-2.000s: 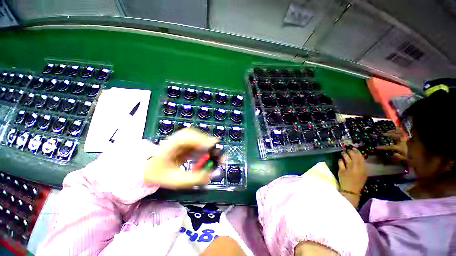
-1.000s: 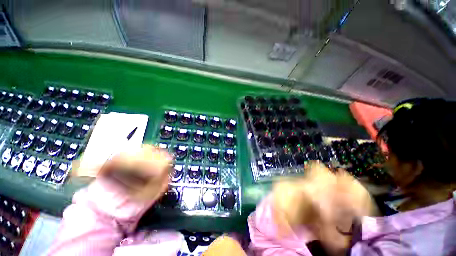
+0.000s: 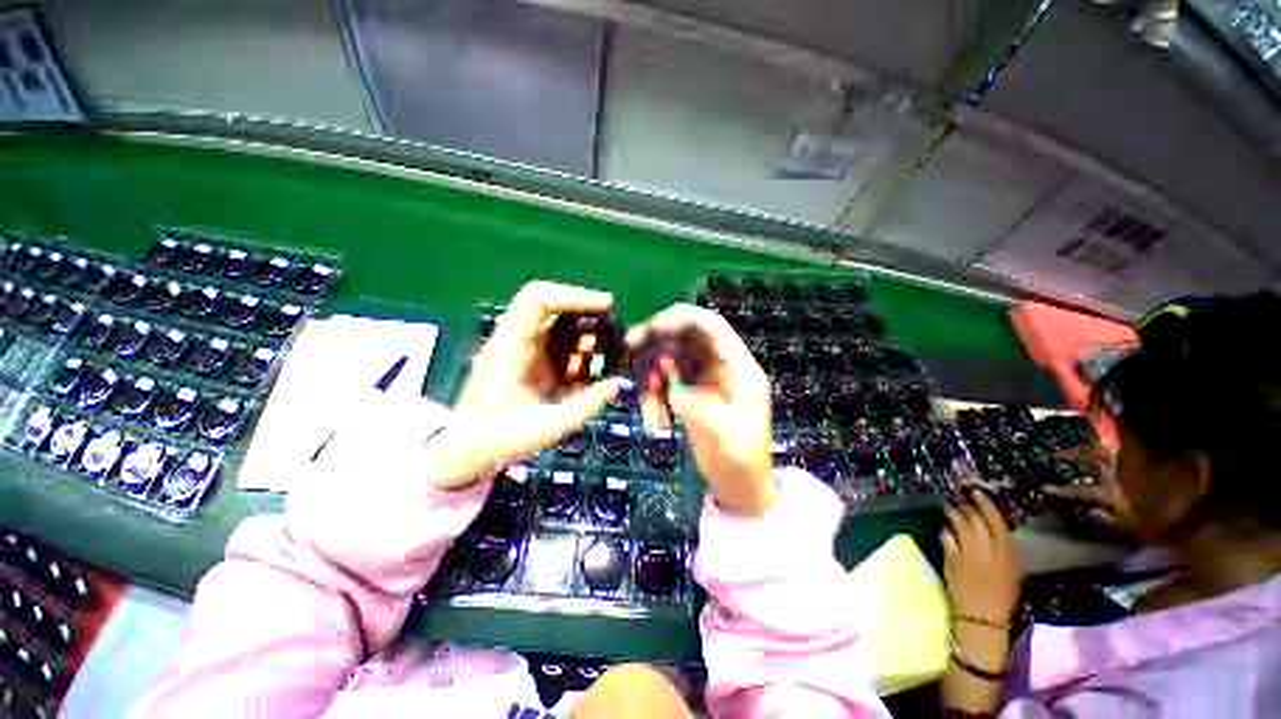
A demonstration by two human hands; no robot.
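My left hand (image 3: pixel 527 377) holds a round black watch head (image 3: pixel 585 348) with orange-red and green lit marks on its face. My right hand (image 3: pixel 719 407) holds another dark watch head (image 3: pixel 666 363), with a small red and green glow. The two units are close together above the middle clear blister tray (image 3: pixel 651 503). That tray holds rows of dark units, and one in the front row (image 3: pixel 603 563) looks white. My hands hide part of its back rows.
Filled blister trays (image 3: pixel 166 368) lie at left, with a record sheet (image 3: pixel 332 386) and pen (image 3: pixel 391 374) beside them. A stacked tray (image 3: pixel 836 368) stands at right. A yellow sheet (image 3: pixel 903 614) lies by my right forearm. A co-worker (image 3: pixel 1180 562) sits at far right.
Both hands, blurred and apart a second ago, are now together over the middle tray with a unit in each. The yellow sheet shows again.
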